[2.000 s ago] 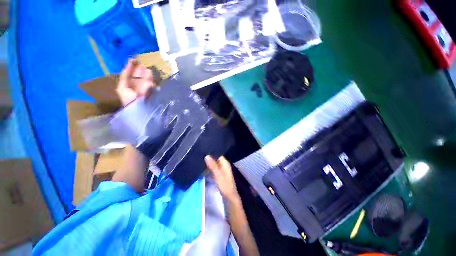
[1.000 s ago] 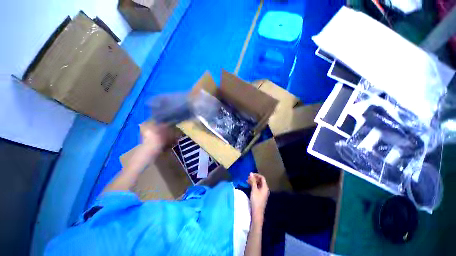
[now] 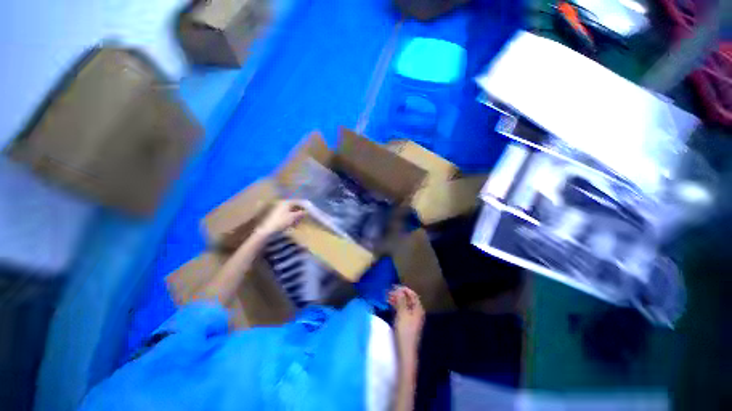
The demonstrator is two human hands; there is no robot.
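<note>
The frame is blurred. My left hand (image 3: pixel 282 217) is at the near-left edge of an open brown carton (image 3: pixel 333 250), beside its raised flap. Whether its fingers hold anything is hidden by blur. Inside the carton lie crinkled clear and dark bagged pieces (image 3: pixel 347 210). My right hand (image 3: pixel 407 305) is low, to the right of the carton and near my body, with its fingers bent; I cannot make out anything in it.
A second carton holds black-and-white striped contents (image 3: pixel 295 269). More brown cartons (image 3: pixel 108 128) stand on the left. A blue stool (image 3: pixel 429 64) is beyond. White-bordered sheets and bagged parts (image 3: pixel 578 225) lie on the green bench (image 3: pixel 554 337) at right.
The view has swung from the bench to the floor cartons. The dark film-like piece seen earlier in my left hand no longer shows there. My left hand has moved right to the carton's edge.
</note>
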